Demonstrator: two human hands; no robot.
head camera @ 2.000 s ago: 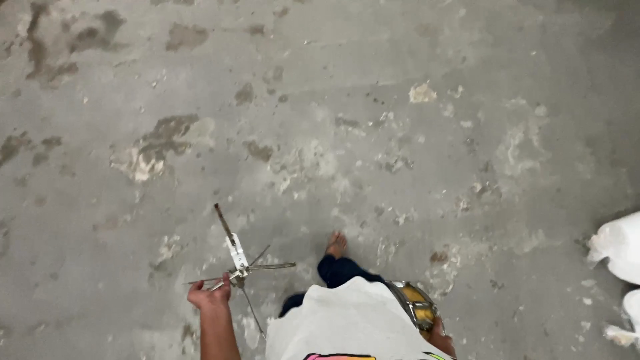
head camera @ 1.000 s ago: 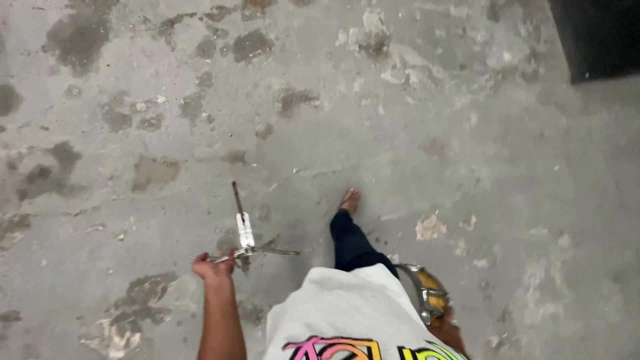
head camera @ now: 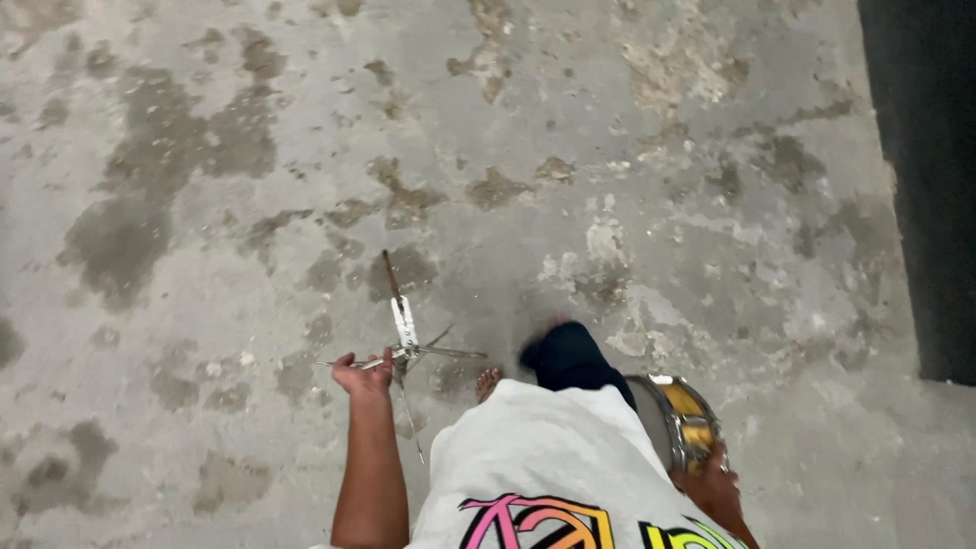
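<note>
My left hand (head camera: pixel 367 374) grips one arm of a metal drum stand (head camera: pixel 406 324), whose thin arms spread out from a central joint, with a rusty-brown rod pointing up the view. At my right side, my right hand (head camera: pixel 709 476) holds a snare drum (head camera: pixel 690 419) with a yellow shell and chrome rims and fittings. The drum is tilted on its side against my body, and my white shirt covers part of it. The fingers of my right hand wrap over its lower rim.
Stained, patchy concrete floor (head camera: pixel 488 252) lies all around. A flat black surface (head camera: pixel 926 191) runs along the right edge. My bare toes (head camera: pixel 488 381) and a dark trouser leg (head camera: pixel 576 354) show beyond the shirt.
The white objects at the right edge two seconds ago are out of view, and the black surface now fills more of that side. My legs have moved in a walking step. Both hands keep their holds.
</note>
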